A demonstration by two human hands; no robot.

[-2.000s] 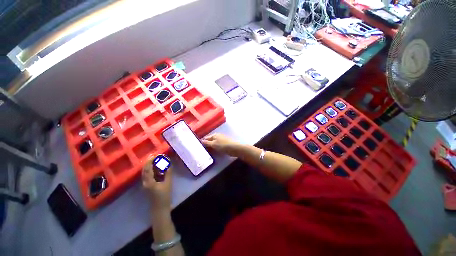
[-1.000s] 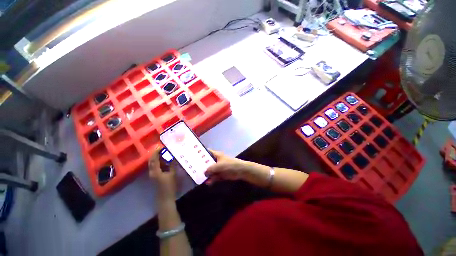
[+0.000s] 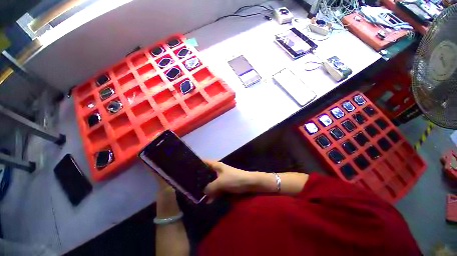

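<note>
The test smartphone (image 3: 178, 167) is tilted above the table's near edge, its screen mostly dark. My right hand (image 3: 223, 180) grips its lower right end. My left hand (image 3: 164, 186) is almost wholly hidden behind the phone; only a bit near the wrist shows, and no watch is visible at it. The bench watch tray (image 3: 120, 165) lies just beyond, red-orange with square pockets, some holding dark smartwatch bodies such as one near its right side (image 3: 186, 86).
A second watch tray (image 3: 390, 185) is lower right, its nearest-wall row lit. A spare black phone (image 3: 73, 179) lies at left. Two slim phones (image 3: 244, 71) (image 3: 294, 87), a dark-framed device (image 3: 295, 42) and white blocks (image 3: 336, 68) lie farther back. A fan (image 3: 441, 70) stands at right.
The phone has moved left and nearer, over my left hand, and its screen went from bright to mostly dark. The lit watch in my left hand has gone out of sight behind it.
</note>
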